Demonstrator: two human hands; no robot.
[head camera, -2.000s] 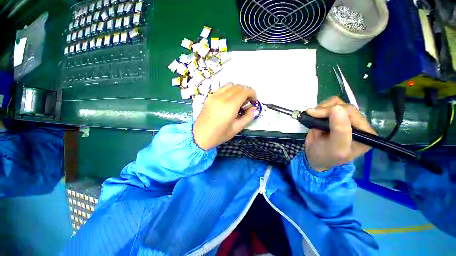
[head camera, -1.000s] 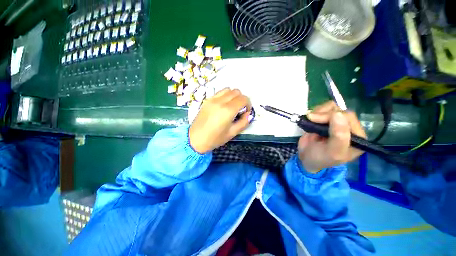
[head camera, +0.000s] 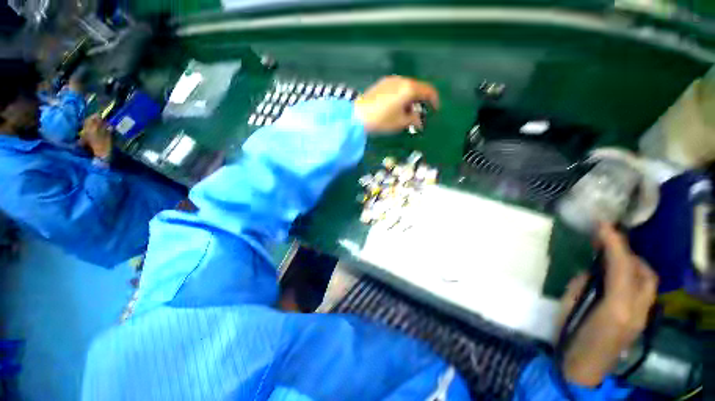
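My left hand (head camera: 394, 106) is stretched out over the bench beyond the pile of battery cells. Its fingers are pinched on a small dark and white piece (head camera: 419, 117), blurred, perhaps a circuit board with its cell. My right hand (head camera: 614, 301) is at the lower right near the cream pot, closed around the black handle of the soldering iron (head camera: 584, 307). The iron's tip cannot be made out. The battery cells (head camera: 396, 188) lie loose at the upper left of the white work sheet (head camera: 462, 254).
The fume fan (head camera: 533, 157) stands behind the sheet, with the tip cleaner pot (head camera: 644, 192) to its right. Small dark pieces (head camera: 491, 89) sit at the back. The blister tray (head camera: 270, 102) is partly behind my left sleeve. Another person (head camera: 67, 188) works at the left.
The view has swung and blurred. My left hand has moved off the sheet to the back of the bench with the small piece. The iron has left the sheet and is now near the pot.
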